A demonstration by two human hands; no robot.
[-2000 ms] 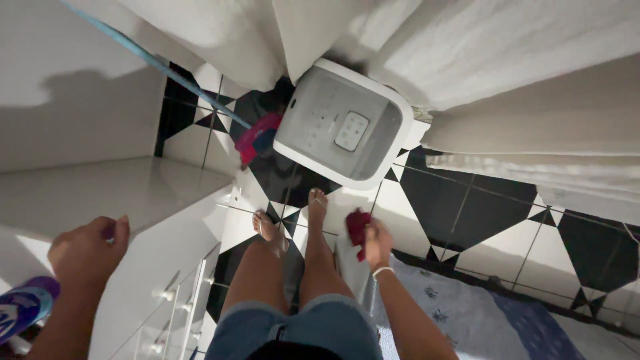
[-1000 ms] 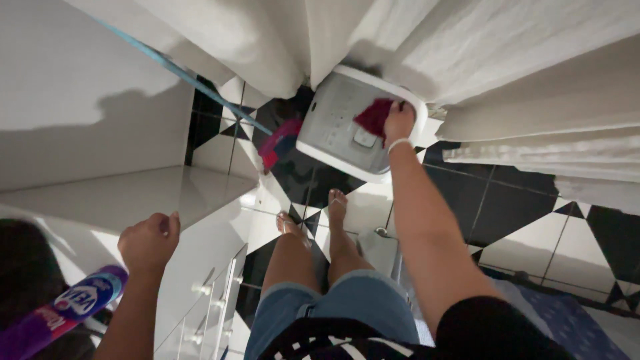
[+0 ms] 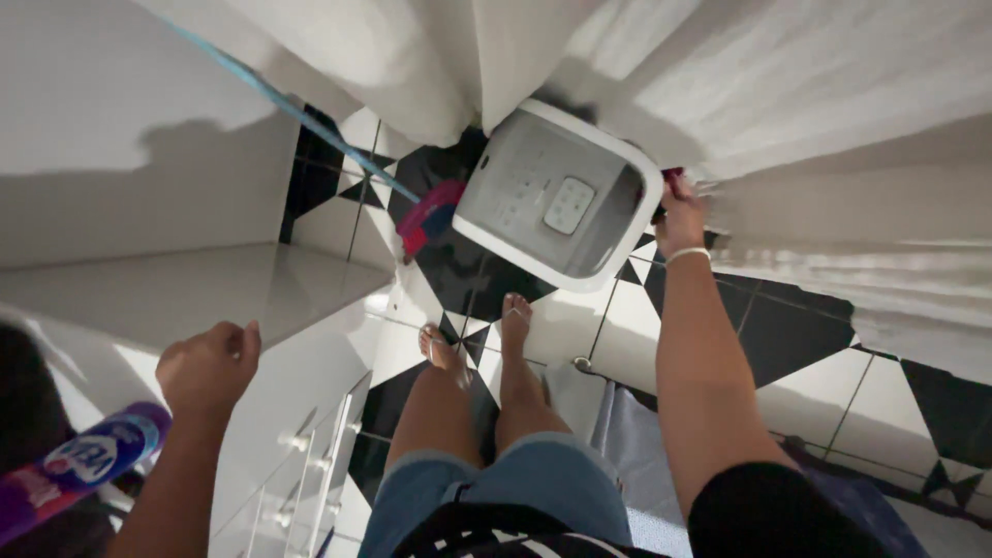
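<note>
A white plastic bin with a grey interior [image 3: 542,194] stands on the tiled floor near my feet. At its right outer side is my right hand [image 3: 680,217], holding a dark red cloth [image 3: 673,172]; most of the cloth is hidden by the hand and the bin's rim. My left hand [image 3: 209,364] is held up at the left with its fingers curled in, and I see nothing in it. A purple spray can [image 3: 101,457] lies beyond the left forearm. Against the bin's left side rests a pink and blue broom head [image 3: 430,217] on a light blue handle [image 3: 294,112].
Cream curtains [image 3: 814,155] hang around the bin. A white ledge [image 3: 194,287] and white drawers with round knobs [image 3: 294,440] flank my left side. A blue-grey cloth [image 3: 635,457] hangs at lower right. Black and white tiles [image 3: 806,380] cover the floor.
My right hand, with the dark red cloth, was at the bin's inside a second ago and is now at its right outer side. My left hand stays raised and curled.
</note>
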